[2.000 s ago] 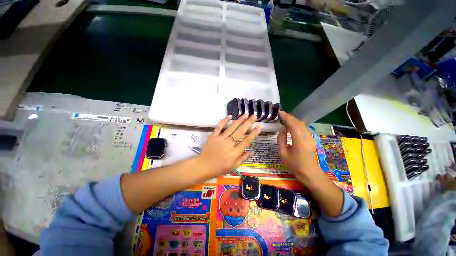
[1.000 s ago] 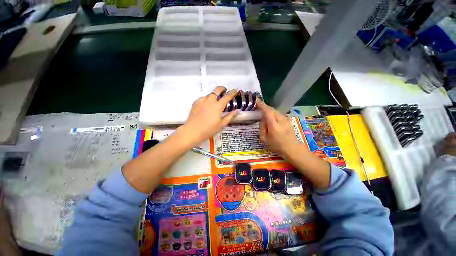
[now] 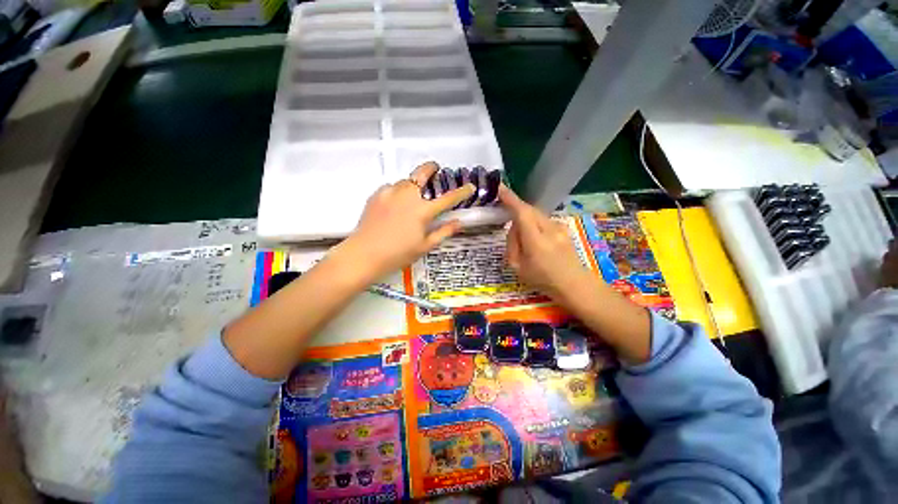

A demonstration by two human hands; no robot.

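Note:
Several dark watch bodies [image 3: 463, 185] stand on edge in a tight row in the nearest right slot of the white plastic tray [image 3: 325, 202]. My left hand [image 3: 399, 221] lies over the row's left end and front, fingers on the bodies. My right hand [image 3: 537, 241] touches the row's right end with a fingertip. More watch bodies [image 3: 507, 341] lie face up side by side on the printed mat [image 3: 458, 423], several with small coloured figures lit, the rightmost partly white. A thin silver tool [image 3: 409, 297] lies left of them. A dark body [image 3: 284, 282] is partly hidden behind my left forearm.
A grey post [image 3: 615, 108] slants up behind my right hand. A green conveyor belt [image 3: 187, 128] runs beyond the bench. At right are a white cable [image 3: 697, 258], a neighbour's tray [image 3: 773, 305] with dark bodies, and a person's sleeve [image 3: 871, 364]. A worn sheet [image 3: 128, 335] covers the left.
My left hand has moved from the row's front to its left end and over the bodies. My right hand stays at the right end. The view has shifted, and the silver tool shows more.

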